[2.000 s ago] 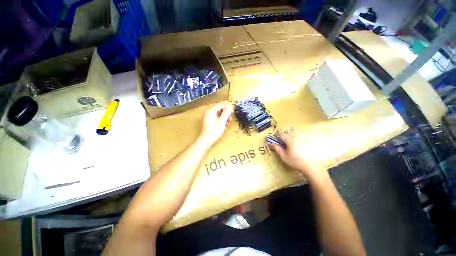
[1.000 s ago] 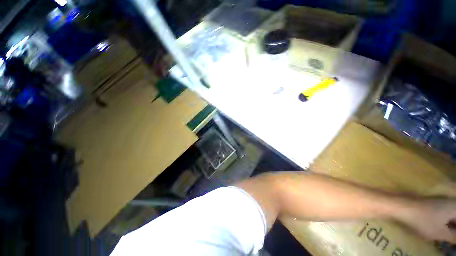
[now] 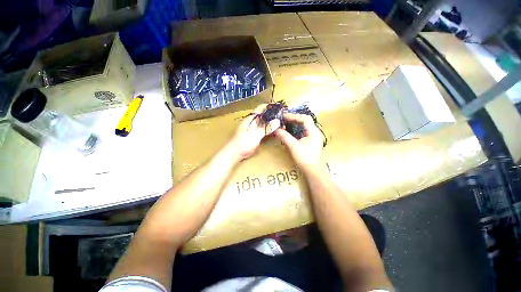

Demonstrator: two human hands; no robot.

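My left hand (image 3: 255, 134) and my right hand (image 3: 301, 140) are close together over the cardboard bench cover (image 3: 228, 219). Both are bare. My left hand holds a small cluster of dark wired parts (image 3: 273, 114) at its fingertips, with thin black and reddish wires sticking out. My right hand's fingers are curled around more dark wired parts (image 3: 296, 130). Some dark parts and wires show behind and beside the right hand; whether they are held or lie on the cardboard cannot be told. The fingers hide how many parts there are.
An open carton (image 3: 220, 108) full of jumbled shiny dark parts stands behind my left hand. A white box (image 3: 408, 108) stands at the right. At the left are a yellow utility knife (image 3: 130, 116), a clear bottle (image 3: 68, 132) with a black lid and a small open carton (image 3: 117, 74).
The view swung left and has come back to the bench. My hands were apart two seconds ago, with a bundle on the cardboard between them; now they are together at that spot, holding wired parts.
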